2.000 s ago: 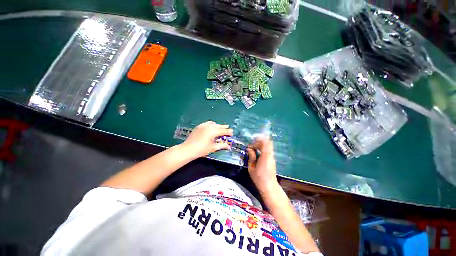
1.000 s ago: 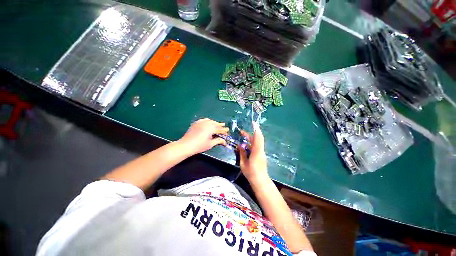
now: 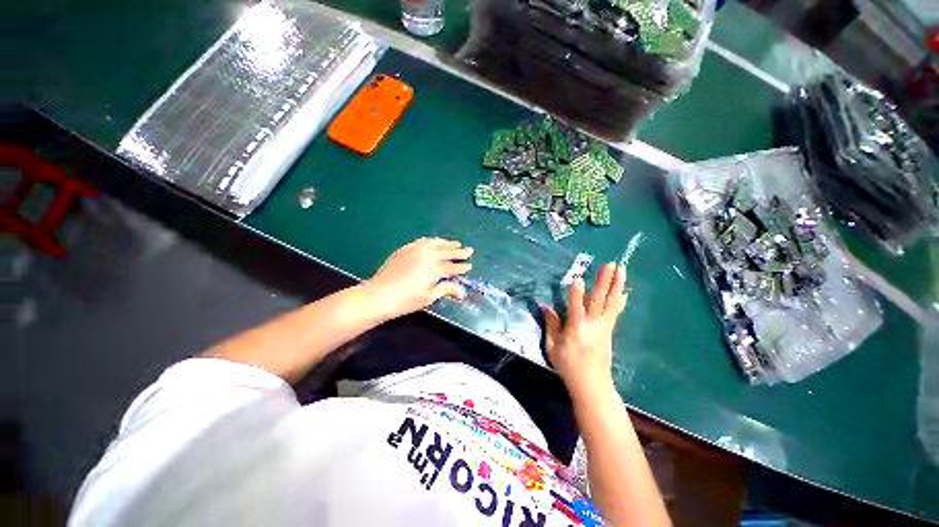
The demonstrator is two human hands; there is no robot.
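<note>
My left hand [image 3: 420, 276] is at the near table edge, fingers bent, fingertips at the left end of a shiny clear film sheet [image 3: 500, 306]; whether it grips the film is unclear. My right hand [image 3: 587, 327] is palm down with fingers spread, right of the film. A small silver-white circuit board [image 3: 578, 268] lies at its fingertips, perhaps touched. A thin clear film piece [image 3: 631, 248] is just beyond the fingers. A loose pile of mostly green boards [image 3: 551, 173] lies beyond both hands.
An orange phone [image 3: 372, 113] and a silvery sheet stack [image 3: 252, 108] are at the left. A clear plastic scrap [image 3: 307, 197] lies below the phone. A tray of boards [image 3: 831, 327] is at right. Tray stacks [image 3: 566, 64] [image 3: 870, 154] and a bottle [image 3: 422, 14] stand at the far side.
My right hand has moved away from my left hand, to the right, and its fingers have spread. A silver-white board now shows at its fingertips. The whole view has shifted and turned.
</note>
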